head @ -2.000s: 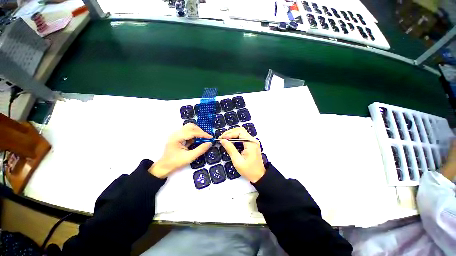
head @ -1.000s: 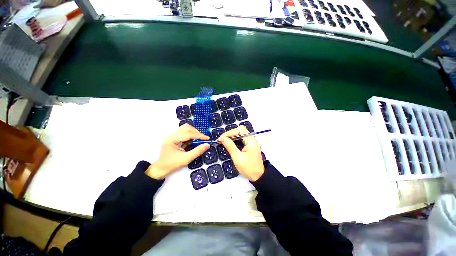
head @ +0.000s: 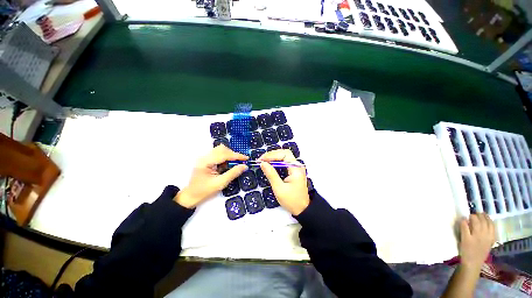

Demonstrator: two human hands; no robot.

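Note:
Black plastic housings lie in a grid of rows on a white sheet in front of me. A blue backing strip with tiny dots lies over the upper left part of the grid. My left hand pinches the strip's near end between thumb and fingers. My right hand holds thin tweezers level, tips at the strip's end by my left fingertips. Any small piece at the tips is too small to tell. Both hands hide some housings.
A green belt runs behind the bench, with a small clear bag on it. A white compartment tray stands at right, with another person's hand at its near edge. An orange-brown stand is at left.
The tweezers tilted up to the right a second ago and now lie level. The clear bag has shifted right along the belt. Another person's hand has appeared at the right tray's near edge.

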